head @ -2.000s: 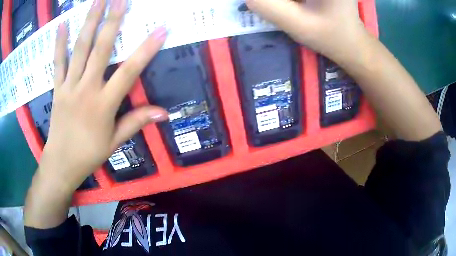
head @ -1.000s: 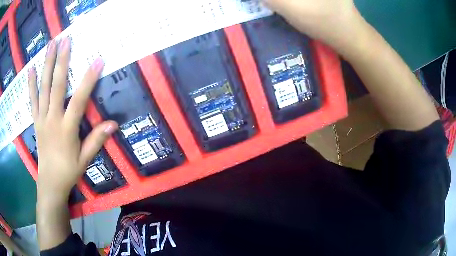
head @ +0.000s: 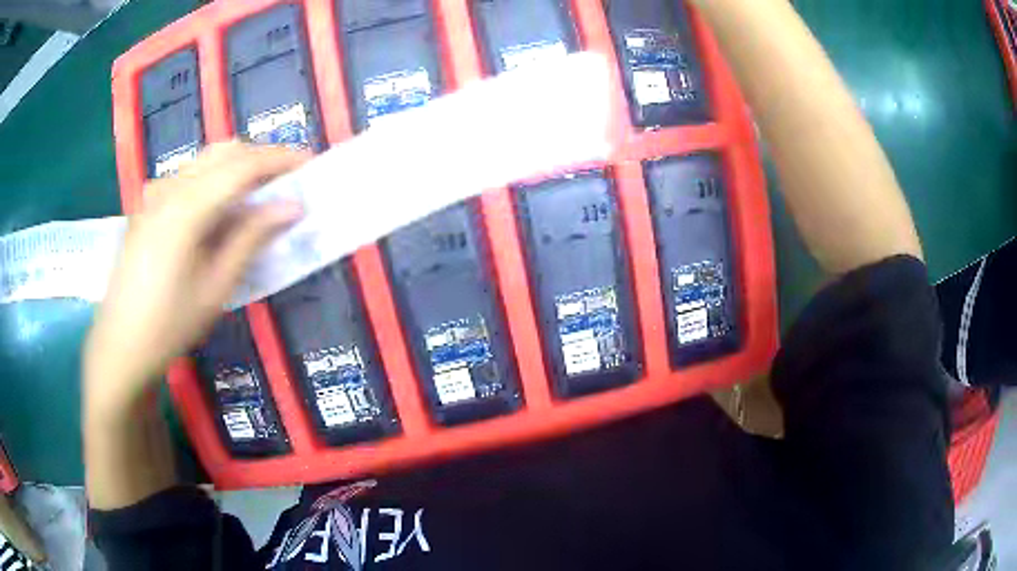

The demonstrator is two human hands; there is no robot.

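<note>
The red tray (head: pixel 446 441) spans the middle, with two rows of open-backed black mobile phones (head: pixel 574 234) in its slots. Small white labels show at the lower ends of the near-row phones. A long white label strip (head: pixel 446 139) lies slantwise over the tray and past its left edge. My left hand (head: pixel 173 262) is at the tray's left side, fingers curled on the strip and gripping it. My right forearm crosses the tray's upper right corner; my right hand is cut off by the top edge.
The green worktable (head: pixel 926 112) surrounds the tray. My dark shirt is at the tray's near edge. A red basket (head: pixel 972 446) is low at the right, beside another person's dark clothing (head: pixel 981 318). Part of another arm shows at the lower left.
My left hand has gone from spread flat over the strip to gripping it. My right hand has moved up out of view. The strip's right end and more of both phone rows now show.
</note>
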